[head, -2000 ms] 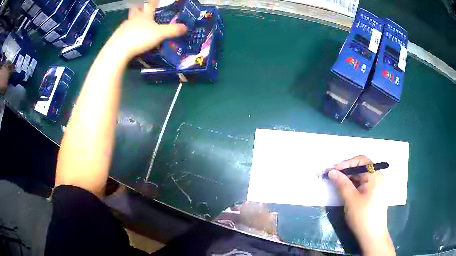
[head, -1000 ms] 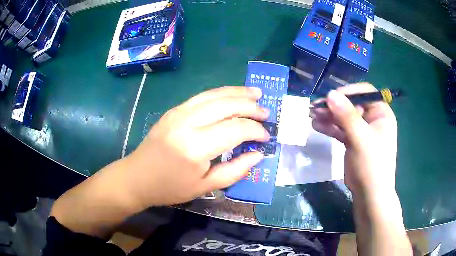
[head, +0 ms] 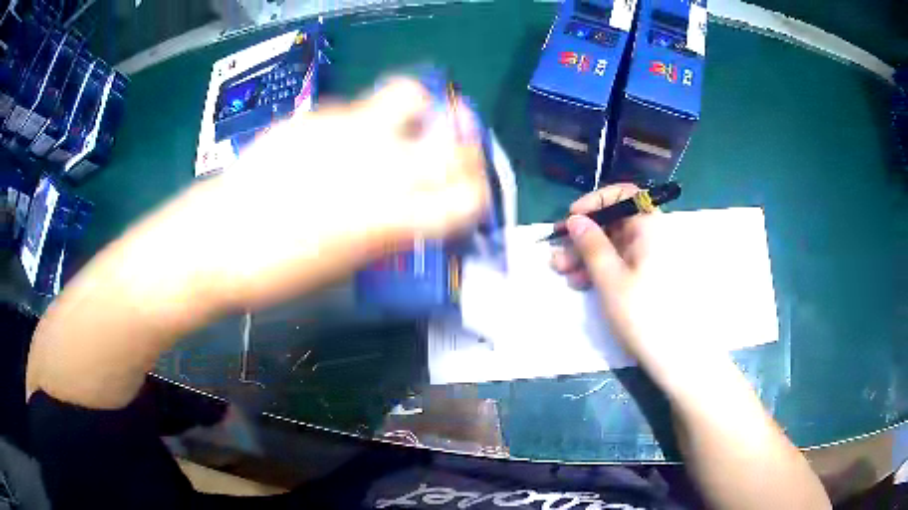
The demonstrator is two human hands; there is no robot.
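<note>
My left hand (head: 398,179), motion-blurred, holds a blue retail carton (head: 408,284) above the left end of the white label sheet (head: 697,279). The hand hides much of the carton, and a blurred white patch shows on its right side. My right hand (head: 607,239) holds a slim dark pen-type tool (head: 622,210) with a yellow-black end. Its fine tip points left over the sheet's upper edge, near the carton but apart from it. Whether a label is on the tip cannot be told.
Two blue cartons (head: 567,95) stand side by side behind the sheet. Another carton (head: 264,95) lies picture side up at the back left, partly behind my left arm. Rows of cartons (head: 60,100) and a single carton (head: 42,234) are at the far left. A pale rail (head: 806,38) runs along the back.
The carton has been lifted and tilted in my left hand, where it was over the sheet with its printed side up. My right hand and tool have moved slightly left. The view has shifted.
</note>
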